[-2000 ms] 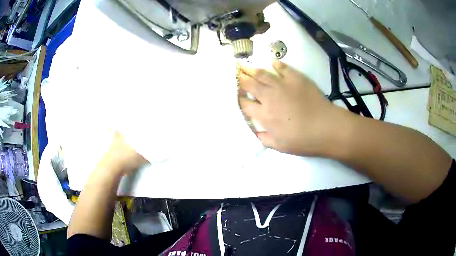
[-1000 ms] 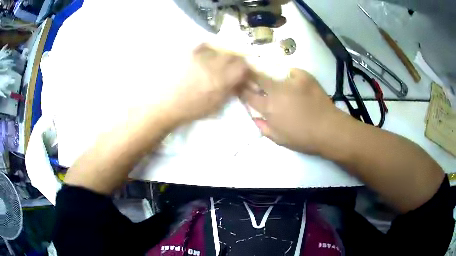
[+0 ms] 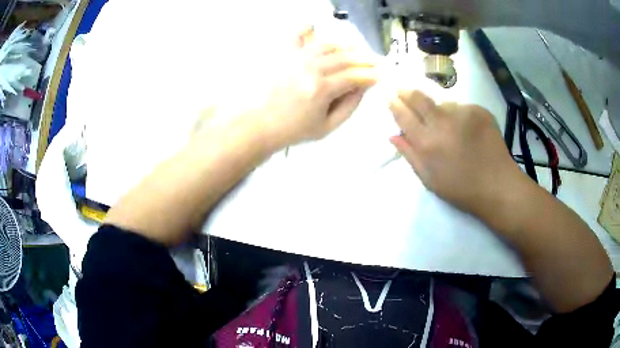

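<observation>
White fabric (image 3: pixel 177 81), very bright, covers the left and middle of the table and runs up to the sewing machine head (image 3: pixel 435 34). My left hand (image 3: pixel 323 95) lies on the fabric just left of the needle area, fingers stretched toward it. My right hand (image 3: pixel 455 143) is below and right of the knurled knob (image 3: pixel 440 66), its fingers bent with the tips at the fabric's edge. The fingertips of both hands are washed out by glare, so a pinch on the cloth cannot be made out. The needle is not clearly visible.
Black-handled shears (image 3: pixel 520 112), a silver metal tool (image 3: pixel 557 126) and an awl with a wooden handle (image 3: pixel 581 109) lie at the right. A tan paper ticket (image 3: pixel 612 200) is at the right edge. White cloth hangs at the left near a fan (image 3: pixel 8 245).
My left hand has moved from the lower left up to the needle area and now lies apart from my right hand. The view has shifted, so the machine and tools appear further right.
</observation>
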